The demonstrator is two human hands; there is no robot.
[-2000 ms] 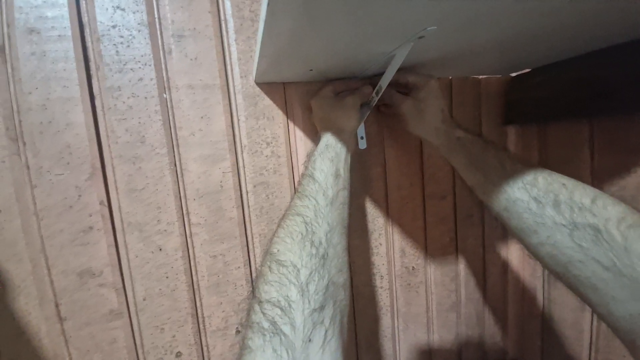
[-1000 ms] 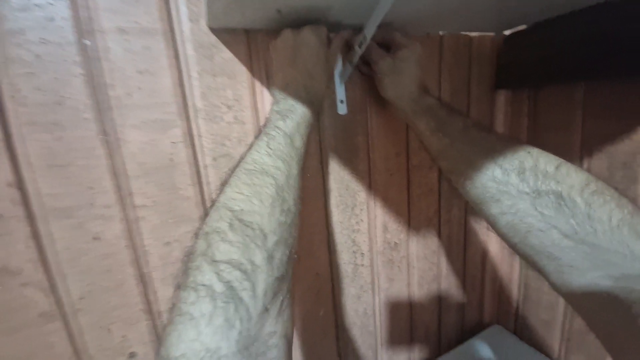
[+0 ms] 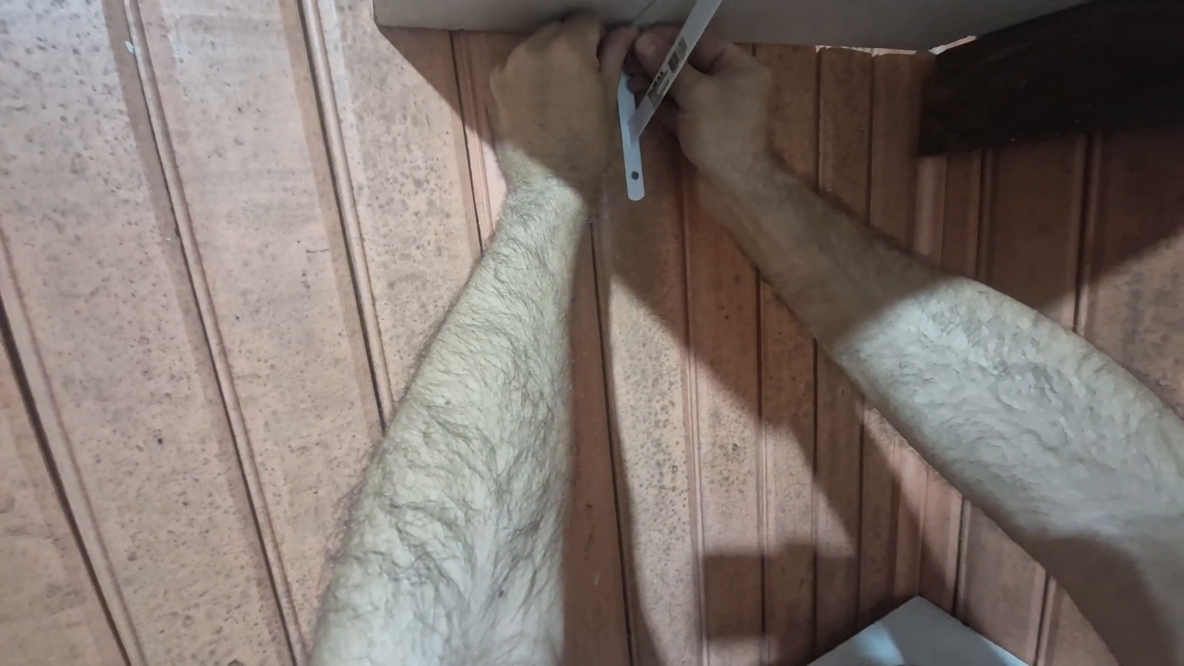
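Observation:
A white metal shelf bracket (image 3: pixel 633 153) with a diagonal brace and a small hole near its lower end stands against the wood-panelled wall, below a pale shelf board (image 3: pixel 777 20). My left hand (image 3: pixel 555 102) is curled just left of the bracket, under the board's edge; its fingertips are mostly hidden. On the bracket's other side, my right hand (image 3: pixel 717 97) has its thumb and fingers pinched close together behind the brace. Whether either hand grips the bracket or something small between them cannot be told. The brace carries a label with writing.
Vertical wooden panelling (image 3: pixel 416 185) with grooves fills the background. A dark beam (image 3: pixel 1045 79) juts in at the upper right, beside the board. At the bottom right shows the corner of a pale flat object (image 3: pixel 916 638). Shadows of the arms and board fall across the wall.
The left hand has shifted left from beside the bracket since the earliest frame. The view has moved, so the board sits higher and a pale corner shows at the bottom.

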